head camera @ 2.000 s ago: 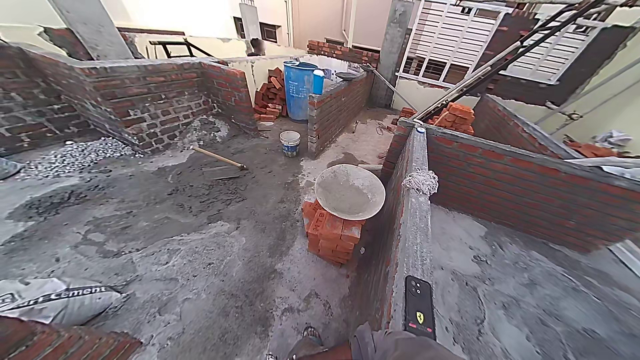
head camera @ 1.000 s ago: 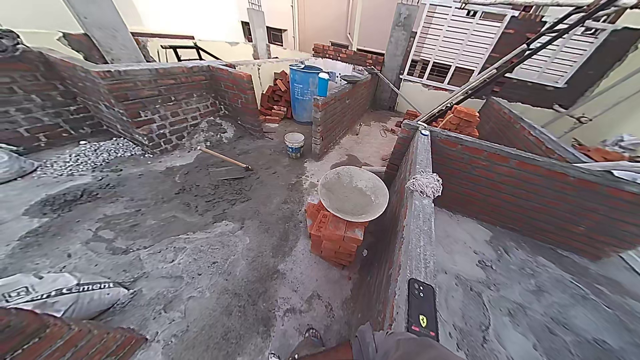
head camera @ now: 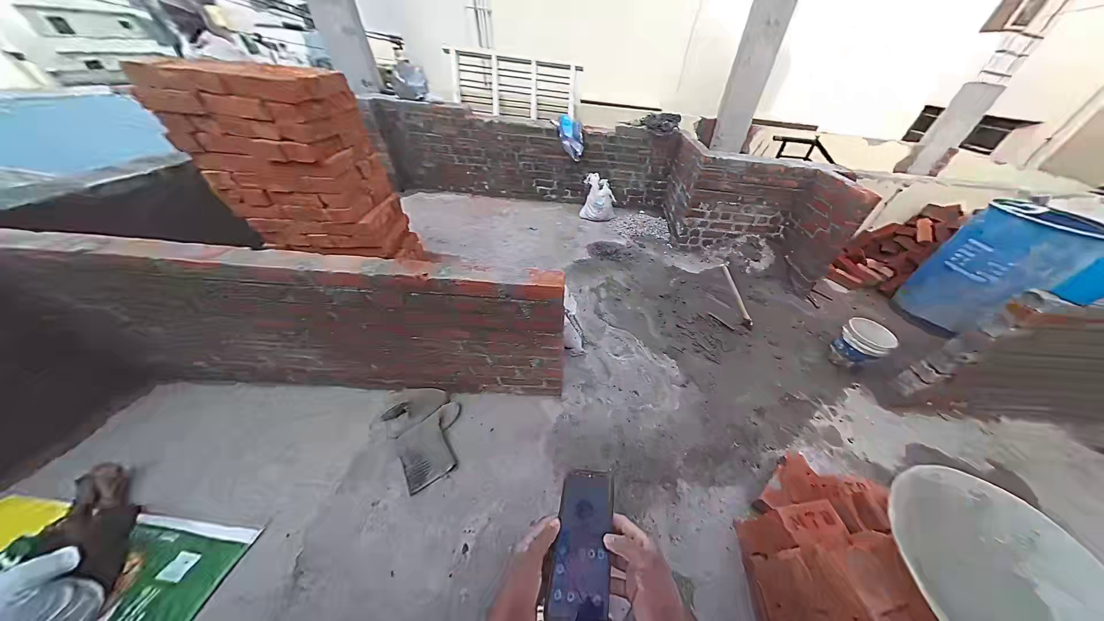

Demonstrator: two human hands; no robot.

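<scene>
Low in the centre of the head view, a black smartphone (head camera: 582, 543) is held upright between both hands. My left hand (head camera: 528, 565) grips its left edge, and my right hand (head camera: 640, 565) grips its right edge, thumb near the lit screen. Right of the hands stands a stack of red bricks (head camera: 819, 543), with a pale, mortar-stained shallow basin (head camera: 983, 543) beside and partly over it. Left of the hands, a worn grey sack or cloth piece (head camera: 424, 444) lies on the concrete floor.
A low brick wall (head camera: 345, 323) carries a tall brick stack (head camera: 285, 164). A long-handled hoe (head camera: 737, 296), white bucket (head camera: 864, 339) and blue drum (head camera: 970, 263) stand or lie to the right. At lower left, a person's foot (head camera: 105, 487) is by a green sheet (head camera: 185, 565).
The phone, earlier lying on top of the wall, is now in both my hands. The view has swung far to the left.
</scene>
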